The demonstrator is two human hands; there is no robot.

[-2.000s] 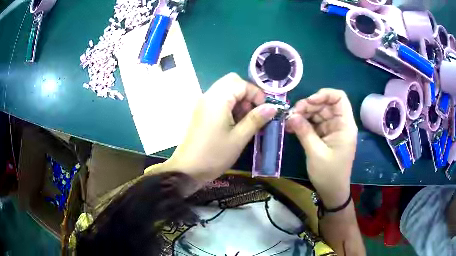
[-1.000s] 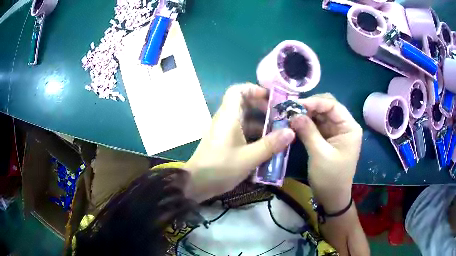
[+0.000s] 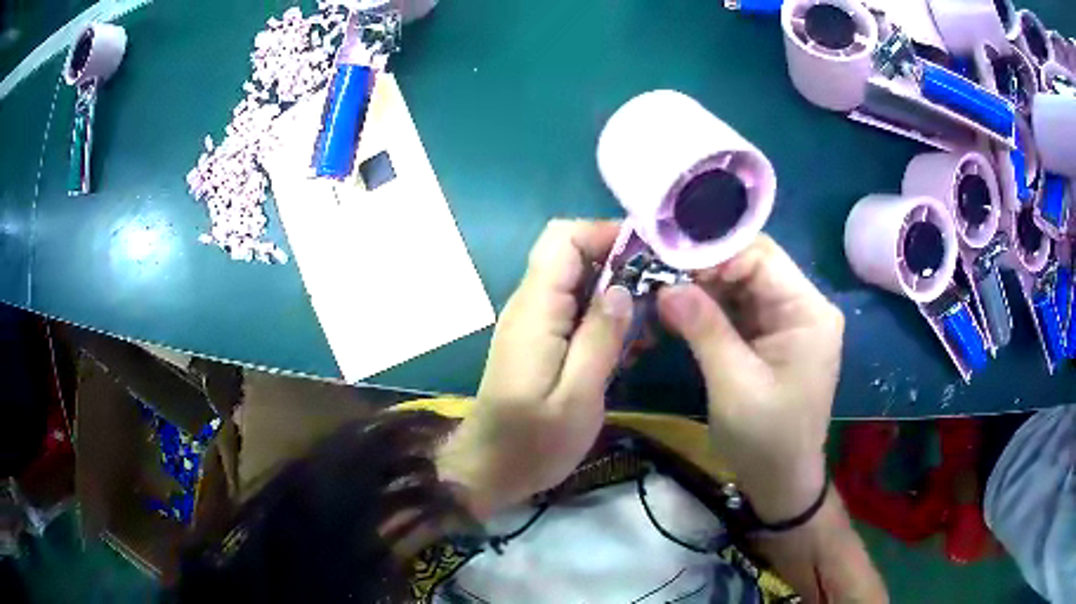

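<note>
A pink fan housing [image 3: 661, 153] is held above the table's near edge, its round head tilted with the dark centre facing down right. My left hand [image 3: 549, 354] grips the handle from the left, thumb beside the circuit board [image 3: 643, 276]. My right hand [image 3: 761, 354] pinches at the right side of the board and handle, just under the head. The fingers hide most of the handle and its battery. Whether a small part is between my right fingertips cannot be told.
A heap of small pink pieces [image 3: 236, 183] lies left, beside a white card [image 3: 395, 277] with another unit [image 3: 342, 118] on its top. A set-aside unit [image 3: 94, 59] is far left. Many units [image 3: 903, 245] crowd the right. An open cardboard box [image 3: 130, 472] is below left; a person's grey sleeve [image 3: 1038, 496] is lower right.
The held housing has tilted, so its head now leans toward me and the handle is foreshortened. My hands have closed in around the board from both sides. The whole view has shifted slightly.
</note>
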